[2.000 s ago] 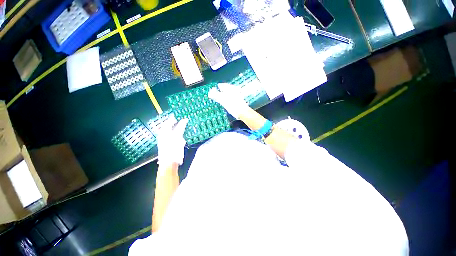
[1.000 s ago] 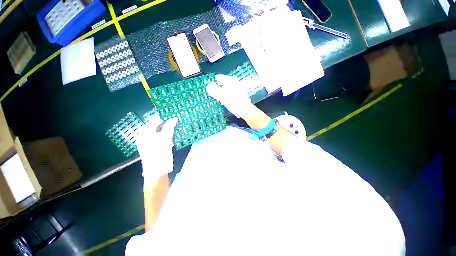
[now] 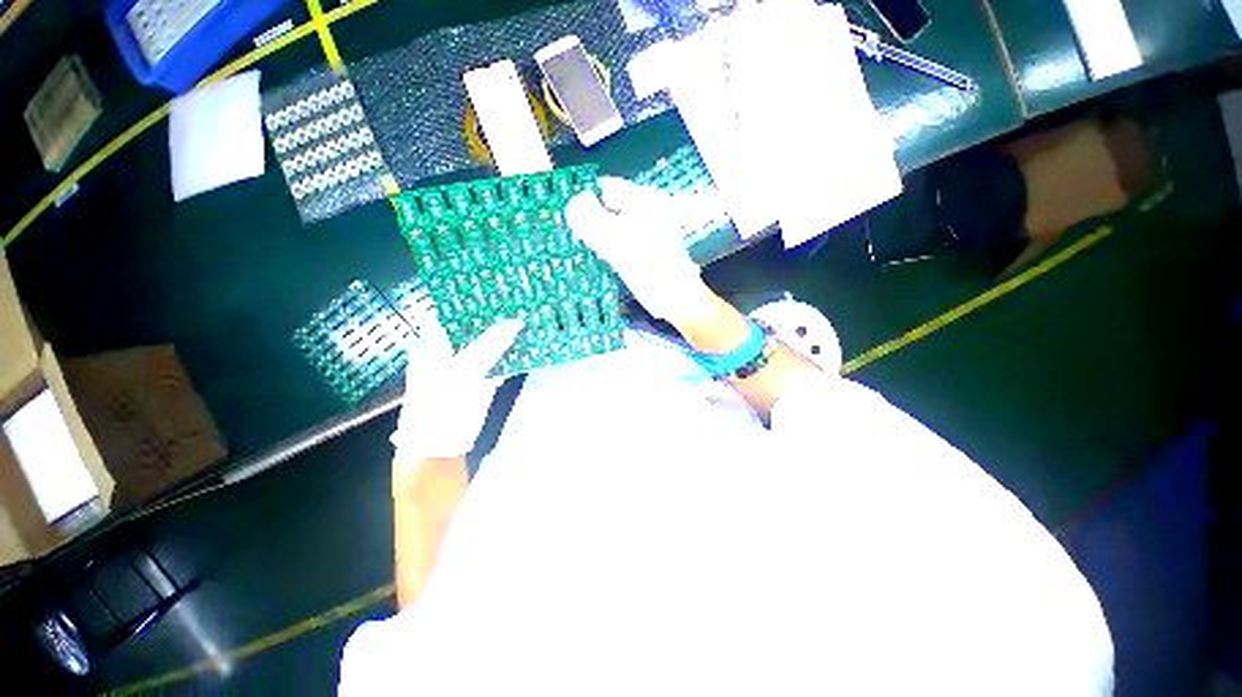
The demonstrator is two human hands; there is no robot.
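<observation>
A green circuit board panel [image 3: 511, 259] with rows of small repeated boards is held up over the near edge of the bench. My left hand [image 3: 456, 388], in a white glove, grips its lower left edge. My right hand [image 3: 640, 252], in a white glove, grips its right edge with the thumb on the face. Another green and white panel [image 3: 357, 341] lies on the mat at the left, partly behind my left hand. A further panel [image 3: 681, 184] lies at the right, partly under white paper sheets and behind my right hand.
Two smartphones [image 3: 579, 93] lie on bubble wrap [image 3: 409, 102] beyond the panel. A panel of pale round parts [image 3: 324, 147] and a white pad [image 3: 218, 134] lie left. Paper sheets [image 3: 790, 130] and a caliper-like tool [image 3: 915, 57] lie right. A cardboard box [image 3: 48, 436] stands far left.
The held panel has come up off the mat, grown larger in view and tilted, with its upper left corner now near the bubble wrap. Both hands still hold it.
</observation>
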